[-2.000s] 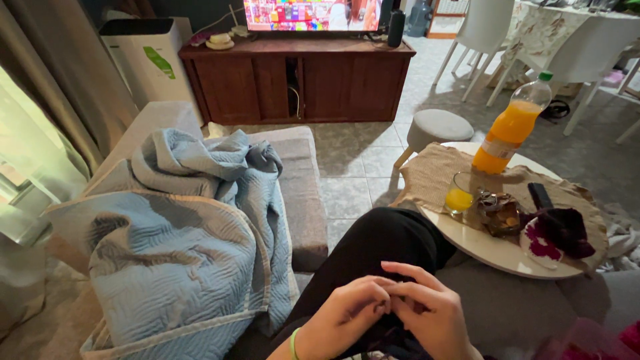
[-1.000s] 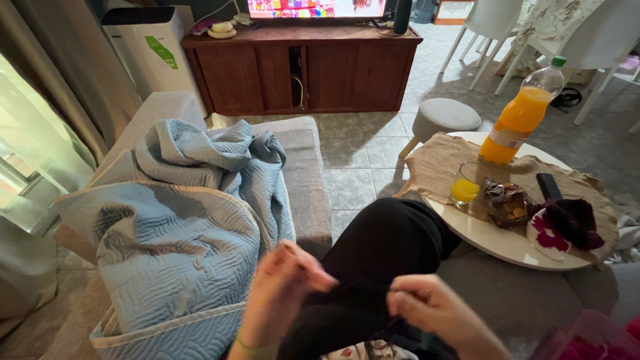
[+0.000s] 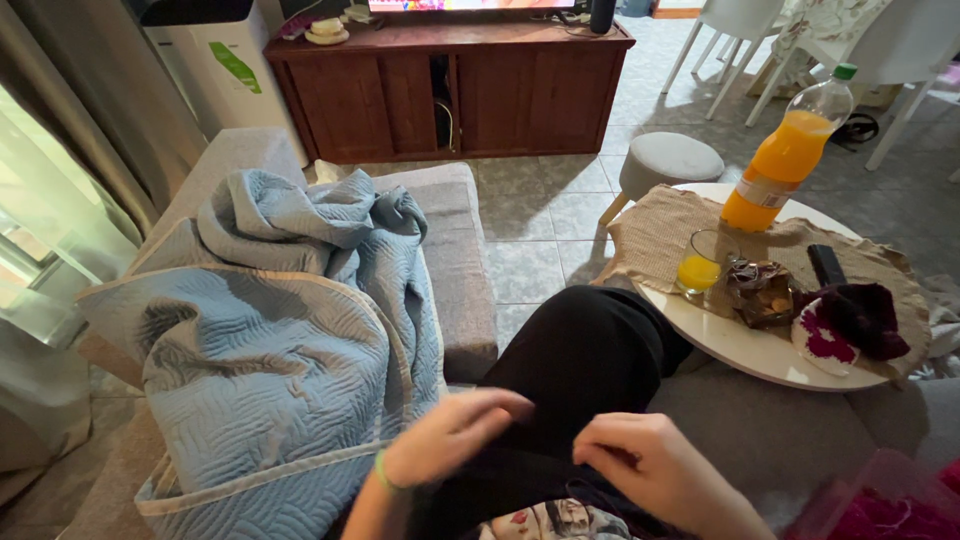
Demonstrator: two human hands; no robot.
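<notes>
My left hand (image 3: pixel 457 433), with a light green band at the wrist, hangs over my lap with its fingers loosely together; whether it pinches something thin cannot be made out. To its right, my right hand (image 3: pixel 626 454) is curled, and its grip is unclear against the dark clothing. The two hands are apart. A patterned fabric (image 3: pixel 555 521) lies below and between them, with dark thin strands beside it. Black trousers (image 3: pixel 585 360) cover my raised knee. Left of my left hand spreads a light blue quilted blanket (image 3: pixel 262 375) on the grey sofa.
At right, a round white table (image 3: pixel 720 341) holds a burlap cloth, an orange drink bottle (image 3: pixel 780 165), a glass (image 3: pixel 699 270), an opened brown wrapper (image 3: pixel 761 292), a black remote (image 3: pixel 825 264) and a dark plush item (image 3: pixel 862 322). A grey stool (image 3: pixel 667 161) stands behind. Bright pink material (image 3: pixel 885 502) is at lower right.
Two seconds ago my hands were together over my lap, fingers touching. They moved apart by one second ago and are still apart now.
</notes>
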